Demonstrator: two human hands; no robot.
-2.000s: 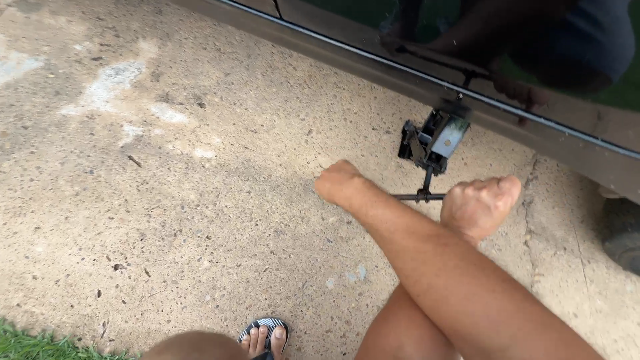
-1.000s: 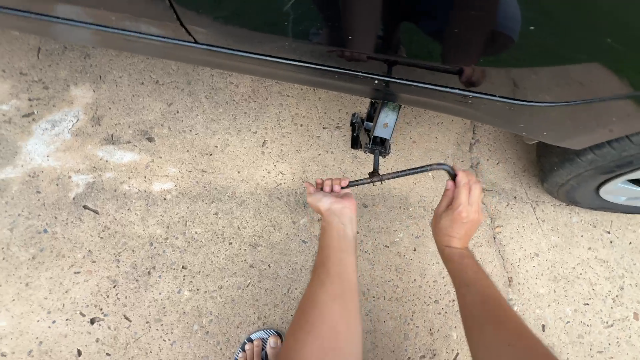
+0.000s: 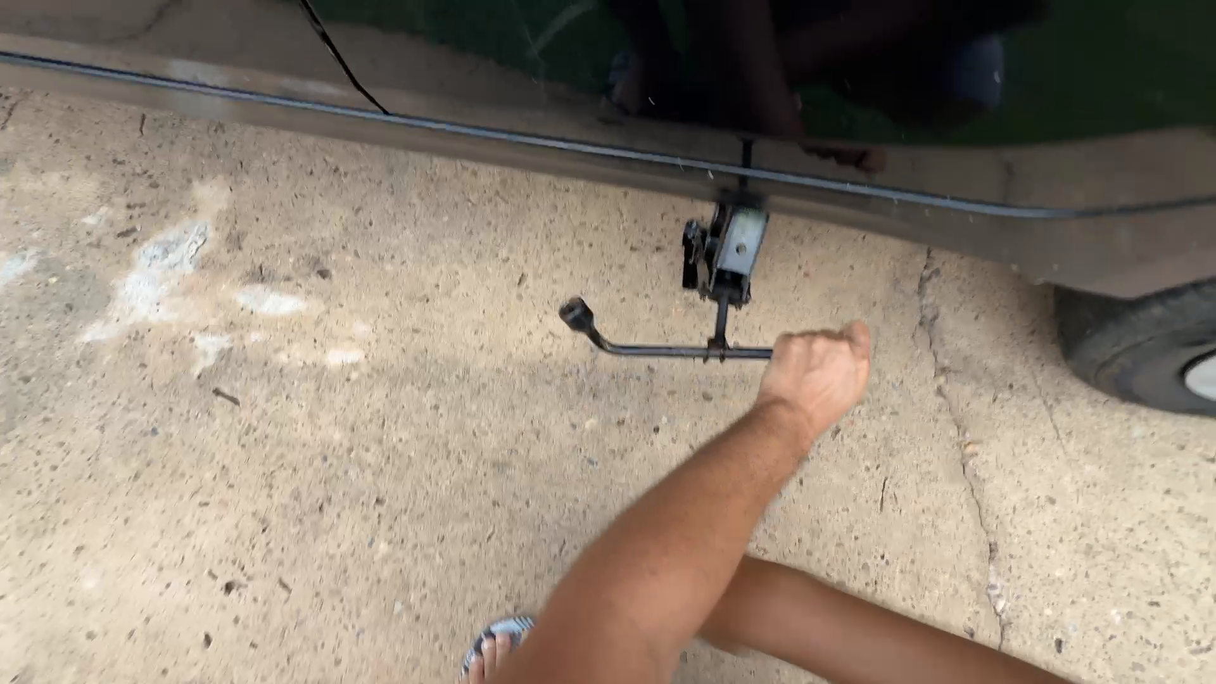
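Observation:
An L-shaped lug wrench (image 3: 655,351) lies crosswise through the end of the screw of a scissor jack (image 3: 741,245), its bent socket end to the left. My left hand (image 3: 817,370) is closed around the wrench's straight end, right of the jack screw. The jack stands under the sill of a dark car (image 3: 570,157). My right forearm (image 3: 845,622) comes in from the lower right and passes behind my left forearm, which hides my right hand.
A car tyre (image 3: 1130,347) is at the right edge. The speckled concrete ground (image 3: 380,475) has pale patches at left and a long crack right of my left hand. My foot in a striped sandal (image 3: 499,641) is at the bottom.
My left hand has moved from the wrench's left end to its right end. My right hand has left the bent end and is out of sight. The bent end now points left; the wrench has turned.

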